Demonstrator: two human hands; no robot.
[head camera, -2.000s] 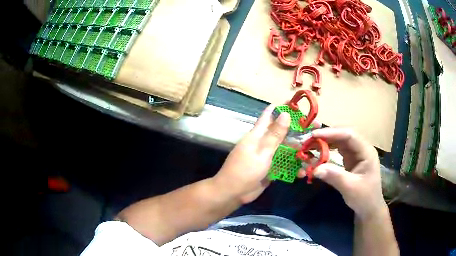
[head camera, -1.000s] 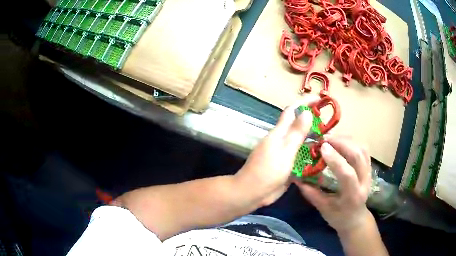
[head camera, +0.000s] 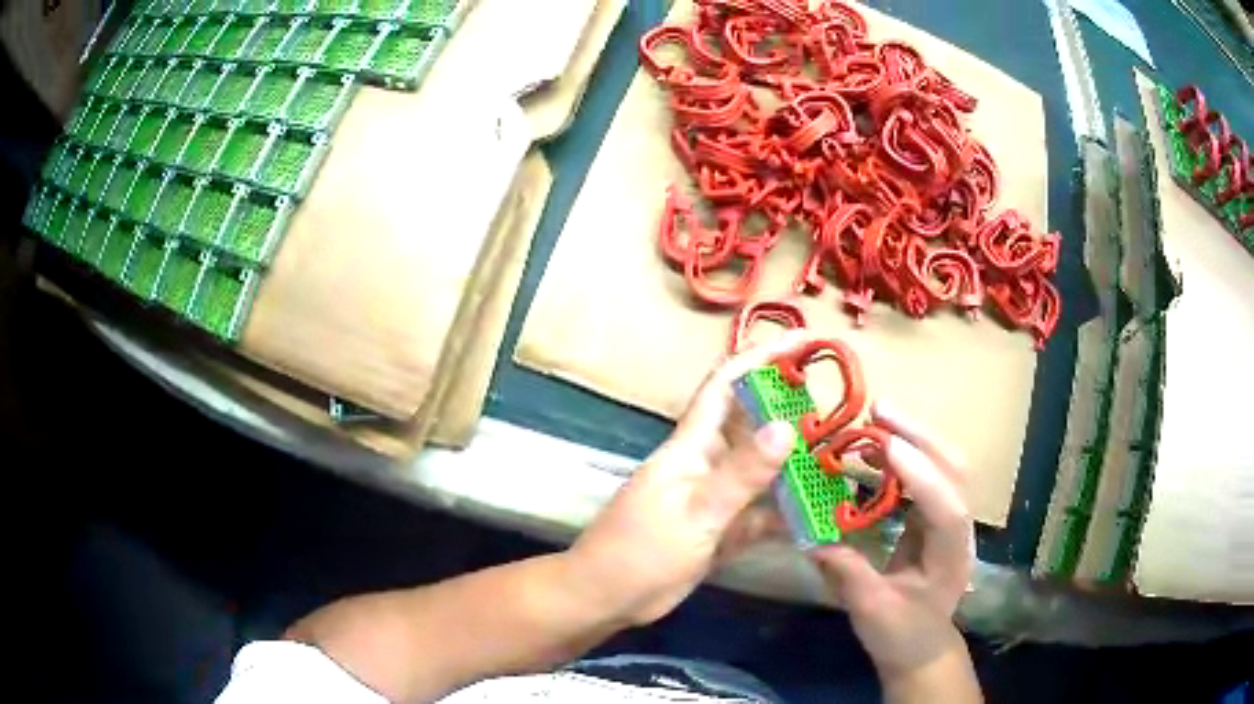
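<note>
A green mesh piece (head camera: 811, 475) with two red handles standing on it is held between my hands, just over the bench's front edge. The upper red handle (head camera: 843, 385) and the lower red handle (head camera: 880, 481) both stick out toward the right. My left hand (head camera: 674, 502) grips the piece from the left, its thumb on the mesh. My right hand (head camera: 908, 564) holds the lower end, its fingers around the lower handle. The handle ends are partly hidden.
A heap of red handles (head camera: 839, 151) lies on a cardboard sheet (head camera: 605, 316) beyond my hands. A cardboard stack (head camera: 371, 248) with rows of green pieces (head camera: 206, 206) is at left. Another stack (head camera: 1210, 440) at right bears assembled pieces (head camera: 1213, 158).
The two green halves, apart at an angle before, now lie in line. The lower handle has moved against the mesh, upright beside the upper one. The view has shifted.
</note>
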